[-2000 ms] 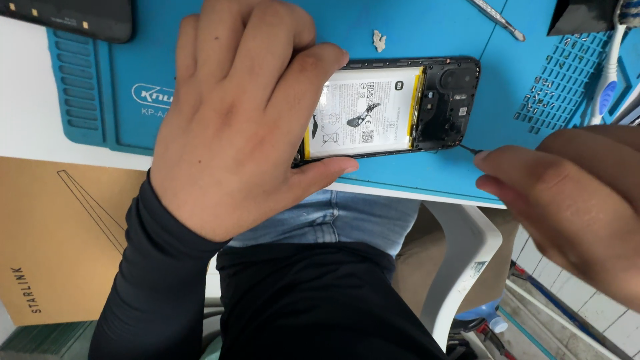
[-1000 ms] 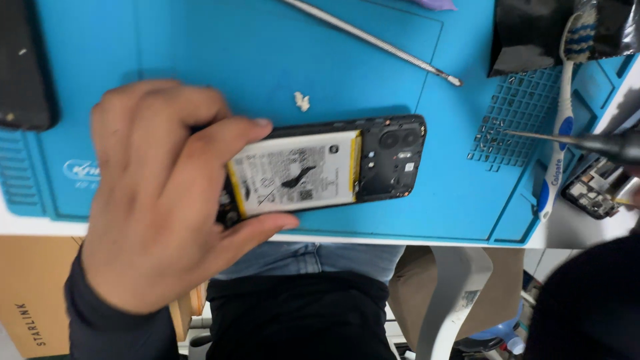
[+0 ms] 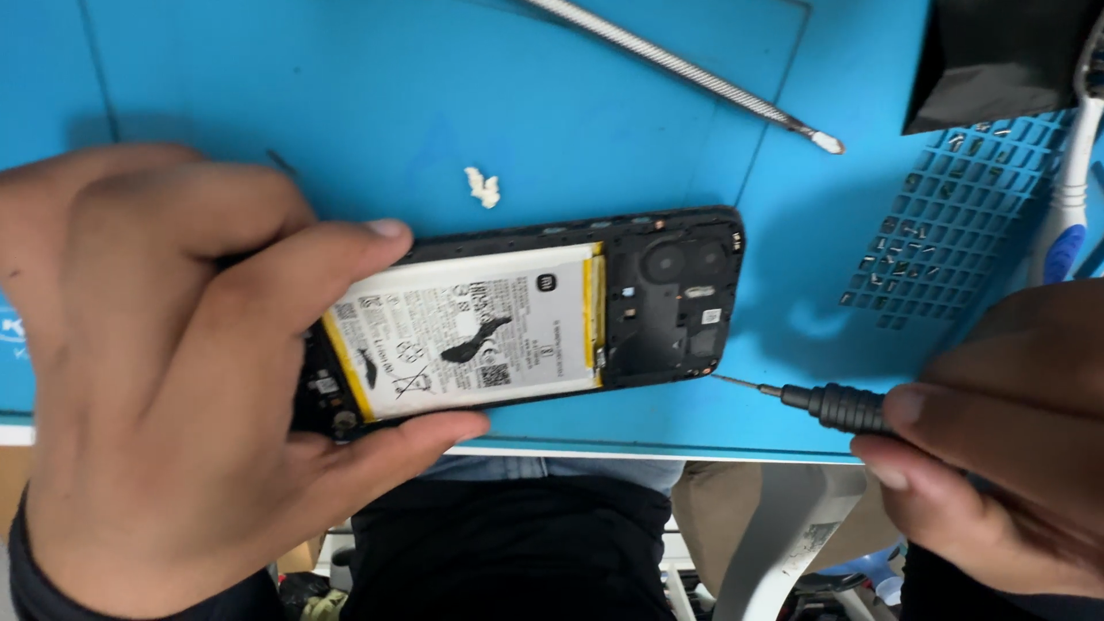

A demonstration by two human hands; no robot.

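Note:
My left hand point(image 3: 181, 345) grips an opened smartphone point(image 3: 668, 336) by its left end, fingers on the far edge and thumb on the near edge. Its back cover is off, so the white battery point(image 3: 526, 328) with yellow edge strips shows, and the camera module lies at the right end. In my right hand point(image 3: 992, 431) is a precision screwdriver point(image 3: 837, 407) with a black knurled grip. The tip points left and is at the phone's lower right corner; whether it touches a screw there I cannot tell.
The phone is over a blue repair mat point(image 3: 345, 69). Beyond it lie a white crumpled scrap point(image 3: 483, 188) and a knurled metal tool point(image 3: 681, 69) with a whitish tip. At the right are a grid of small compartments holding screws point(image 3: 914, 233), a toothbrush point(image 3: 1069, 190) and a black pouch point(image 3: 1000, 69).
The screwdriver was over the screw grid a second ago and has come back left to the phone's lower right corner. My left hand keeps its hold on the phone. The view has moved closer.

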